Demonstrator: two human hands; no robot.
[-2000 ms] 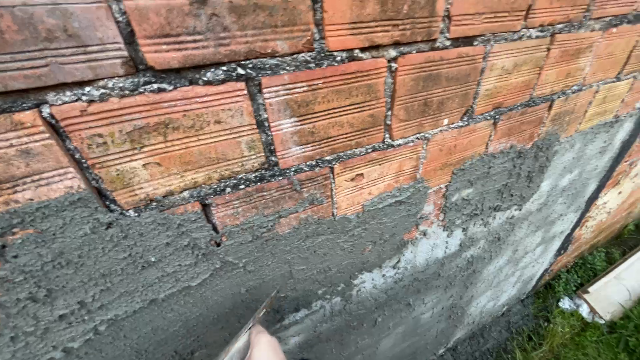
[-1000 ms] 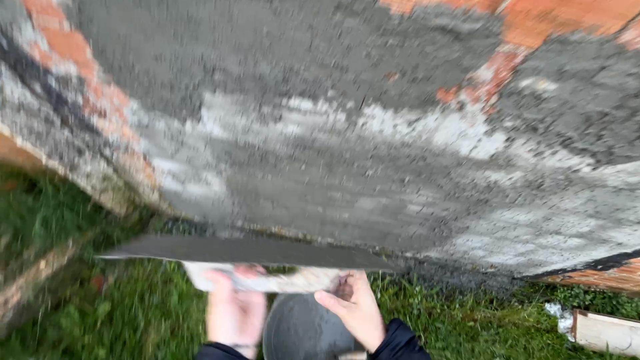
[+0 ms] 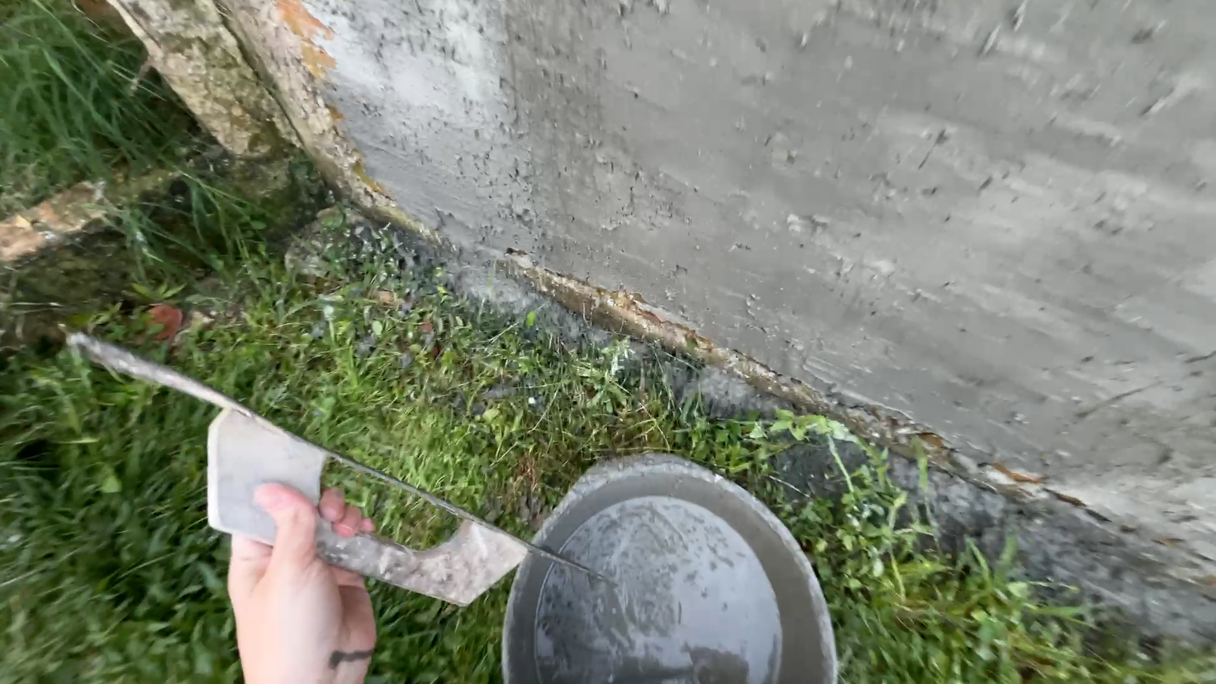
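My left hand (image 3: 309, 594) grips the handle of a plastering trowel (image 3: 418, 560), whose long thin blade is seen nearly edge-on. The blade slants from upper left down to the right, and its lower end overlaps the rim area of a round bucket (image 3: 807, 608). Wet-looking grey residue coats the bucket's inside and bottom. Behind rises a wall coated in grey mortar (image 3: 807, 209), its surface streaked and pitted. My right hand is out of the frame.
Grass (image 3: 427, 399) and weeds grow along the foot of the wall. A rough ledge (image 3: 665, 332) runs along the wall's lower edge, with grey mortar spilled beside it. A mossy masonry post (image 3: 204, 76) stands at upper left.
One second ago both hands were on the trowel near the wall; now only my left hand holds it, lower and to the left. My right hand has left the view, which has turned downward.
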